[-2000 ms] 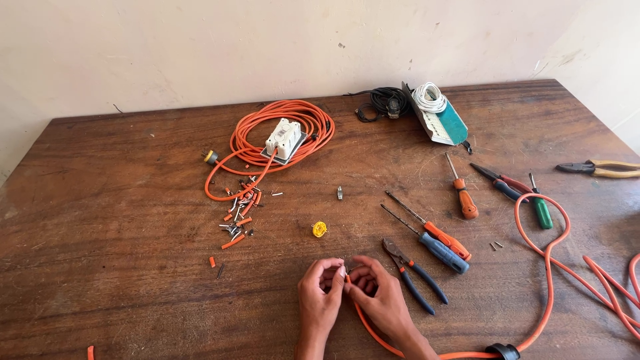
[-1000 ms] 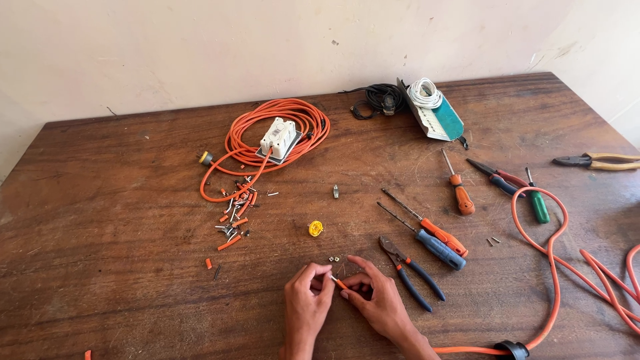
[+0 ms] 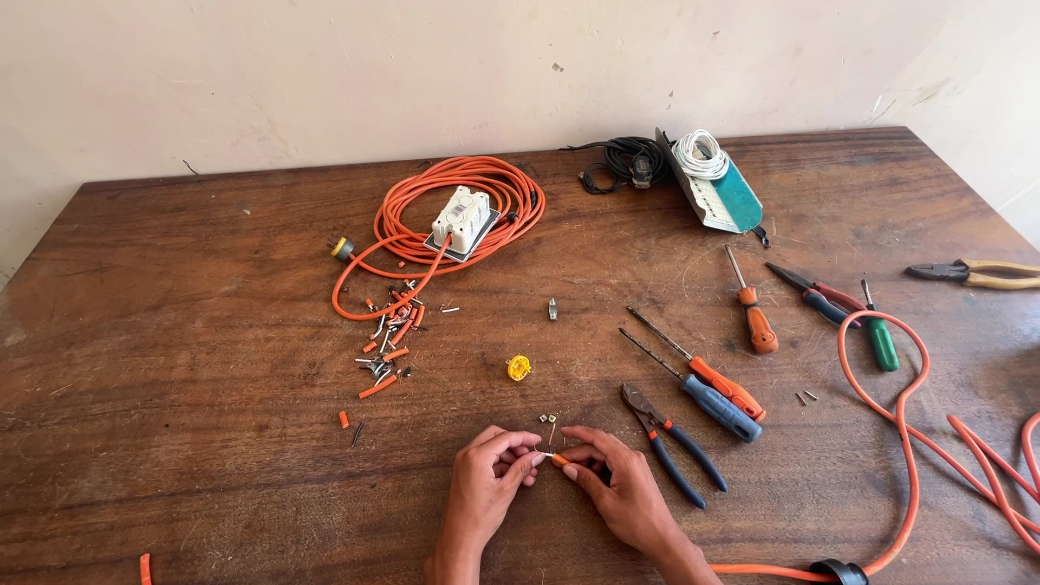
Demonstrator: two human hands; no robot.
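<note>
My right hand (image 3: 613, 479) grips an orange-sheathed cable (image 3: 561, 460) near its stripped end, close to the table's front. Thumb and fingers of my left hand (image 3: 494, 479) pinch a white wire (image 3: 548, 455) that comes out of the sheath. Thin wires with small metal pieces (image 3: 548, 418) at their ends reach up from between the hands. A yellow round plug part (image 3: 518, 368) lies beyond my hands, with a small metal clamp (image 3: 552, 309) farther back. Diagonal cutters (image 3: 670, 447) with dark blue handles rest beside my right hand.
A coiled orange cable (image 3: 388, 207) with a white outlet box (image 3: 461, 218) lies at back left, near cable scraps (image 3: 394, 329). To the right are screwdrivers (image 3: 719, 406), long-nose pliers (image 3: 812, 294), yellow-handled pliers (image 3: 983, 274) and looping orange cable (image 3: 906, 455). White wire (image 3: 700, 154) sits at the back.
My hands have moved slightly apart, and the white wire between them shows more plainly. The small metal pieces, not visible in the oldest frame, now show beyond my fingers.
</note>
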